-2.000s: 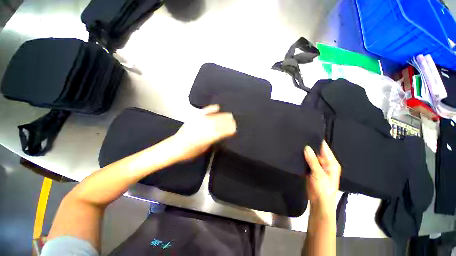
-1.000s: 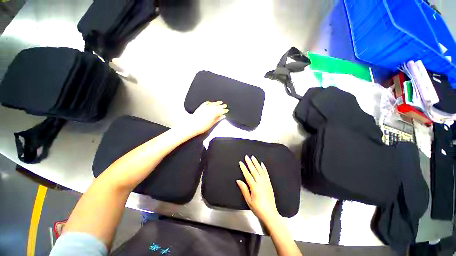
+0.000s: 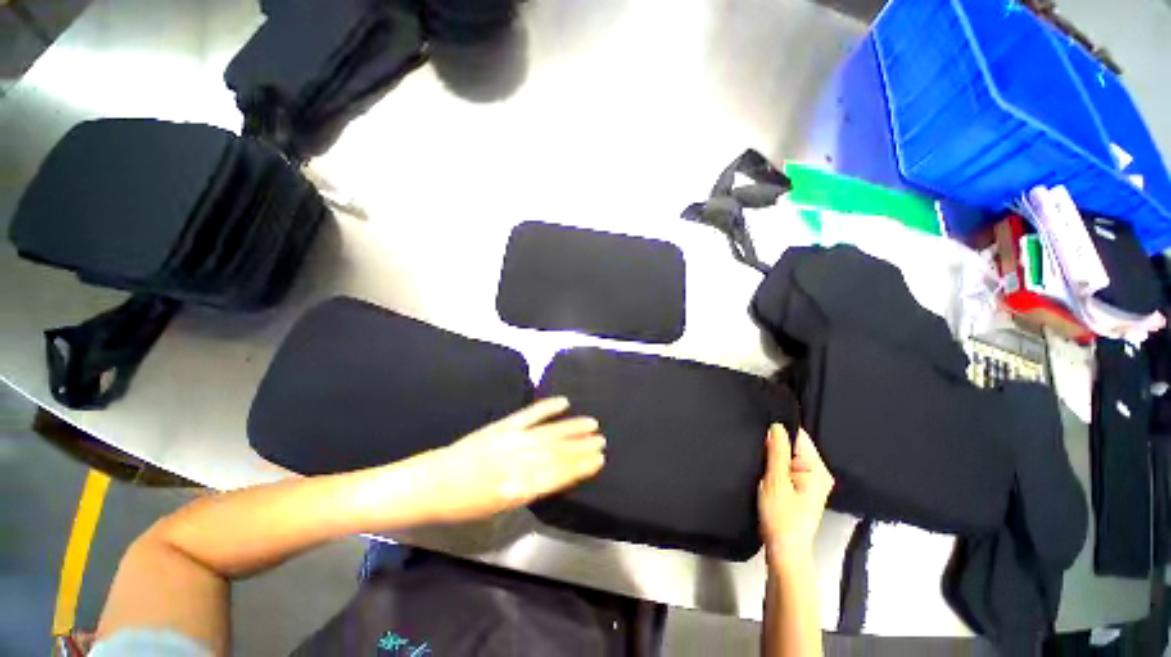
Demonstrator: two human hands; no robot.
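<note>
A black rounded panel (image 3: 668,443) lies in front of me near the table edge. My left hand (image 3: 533,456) rests on its left end with the fingers a little apart. My right hand (image 3: 794,488) holds its right edge, with the thumb side on top and some fingers hidden. A second, larger black panel (image 3: 385,385) lies to the left, under my left wrist and forearm. A smaller black panel (image 3: 591,282) lies just behind the two. I cannot tell how many layers are under my hands.
A thick black stack (image 3: 122,205) stands at the left on a tie strip (image 3: 109,353). More black bundles (image 3: 328,64) lie at the back left. Black pieces (image 3: 905,411) are piled at the right, beside a calculator (image 3: 1002,363). A blue bin (image 3: 989,116) and green sheet (image 3: 860,196) lie beyond.
The piece held between both hands is down at the front panel. My left hand has moved from the small panel onto the front panel's left end; my right hand has moved to its right edge.
</note>
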